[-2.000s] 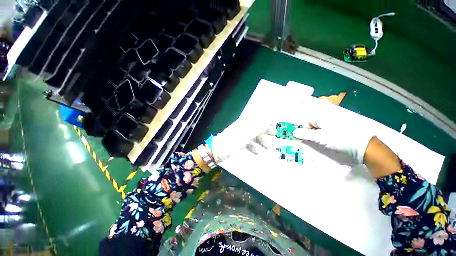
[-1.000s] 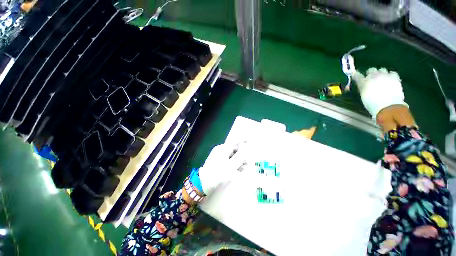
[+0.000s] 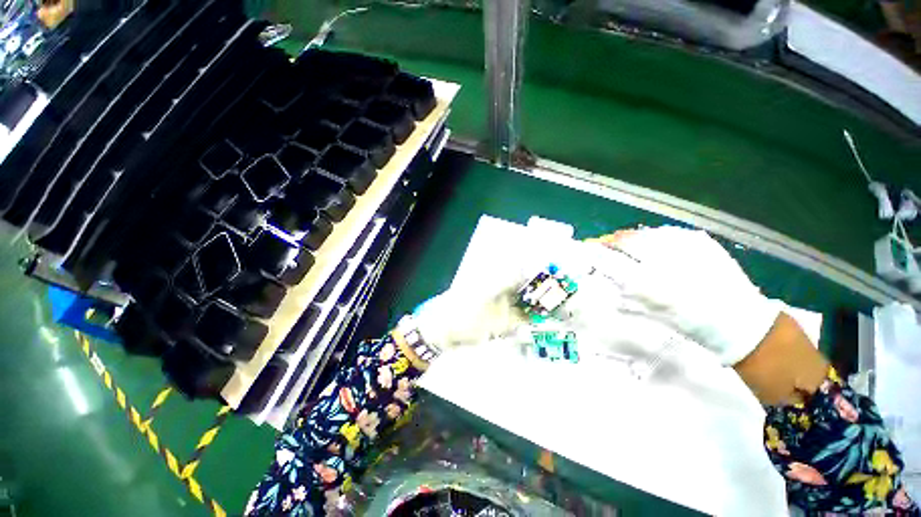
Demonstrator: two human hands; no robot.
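Note:
A circuit board with green edges and dark and pale parts is between my gloved hands above the white sheet. My left hand grips its left side with the fingertips. My right hand is at its right, back up, with the fingers pointing at the board; its palm side is hidden. A second green board lies on the sheet just below. Faint thin lines, possibly a white cord, show under my right hand, washed out by glare.
Black trays are stacked and leaning at left on a tan board edge. The green belt runs behind a metal rail. White corded housings are at far right. A metal post stands at the back.
My right hand has come back from the belt to the sheet. The corded board with the yellow block is gone from the belt. A board is now between my hands.

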